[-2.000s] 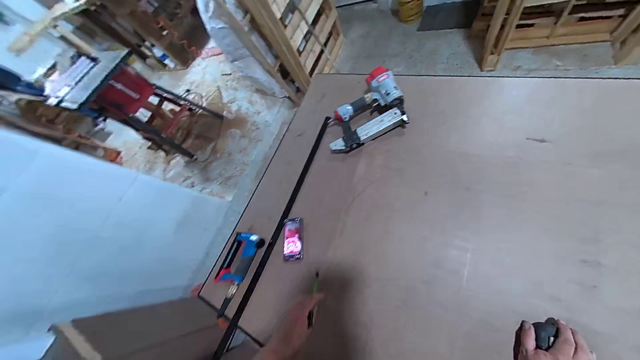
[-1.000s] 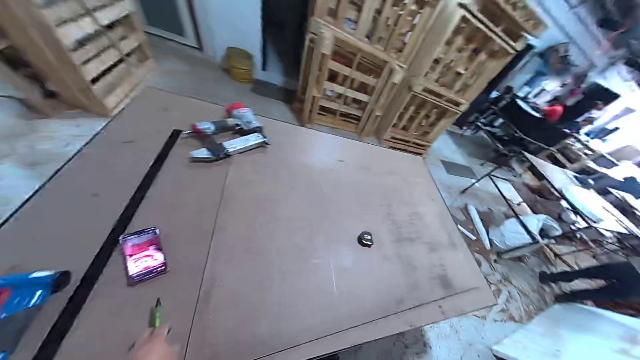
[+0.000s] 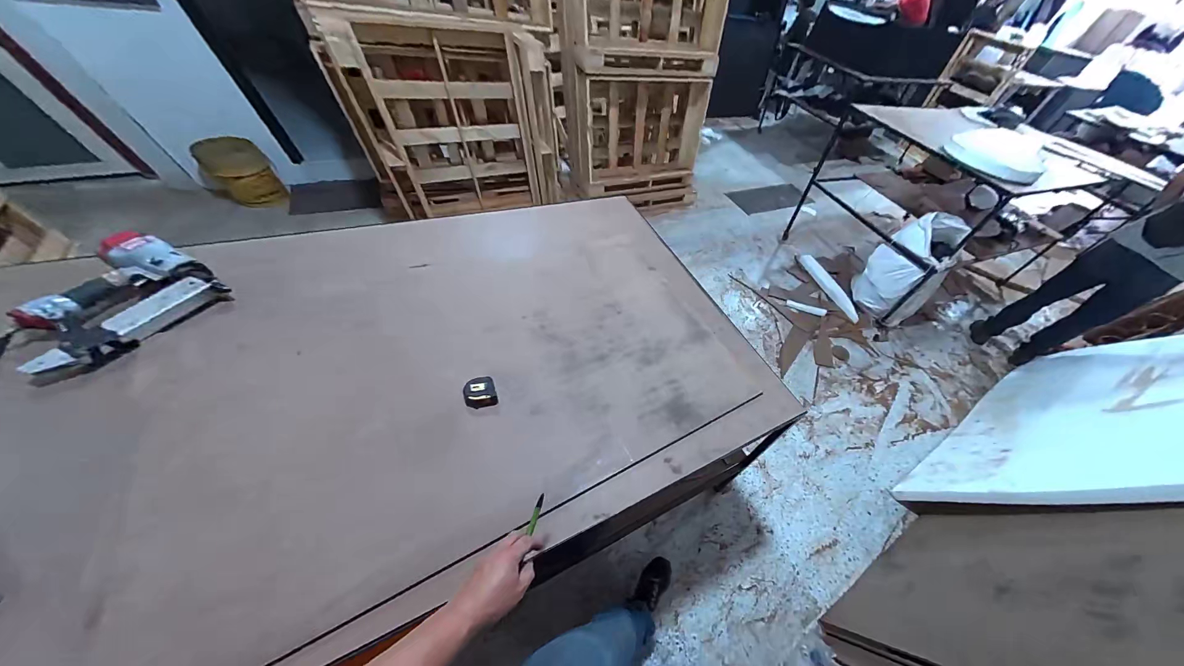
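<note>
My left hand [image 3: 504, 578] reaches in from the bottom, closed around a slim green pencil [image 3: 534, 518] whose dark tip points up and away. It is over the near edge of a large brown board [image 3: 370, 370], beside a long thin dark line running roughly along that edge. Farther in on the board lies a small black tape measure [image 3: 480, 392], touched by no hand. A grey and red pneumatic nail gun [image 3: 153, 268] rests on its side at the far left of the board. My right hand is out of view.
Wooden pallet-like frames [image 3: 449, 120] stand beyond the board, near a yellow bucket-like container [image 3: 239, 171]. Offcuts and a white sack [image 3: 911, 264] lie by a metal-legged table [image 3: 934, 139]. A person [image 3: 1101, 277] stands at right, behind a white-topped block [image 3: 1064, 425]. My foot [image 3: 653, 581] is below the edge.
Two seconds ago my right hand was on the tape measure; one second ago it lay released on the board. My left hand has kept the pencil. The view has swung far to the right.
</note>
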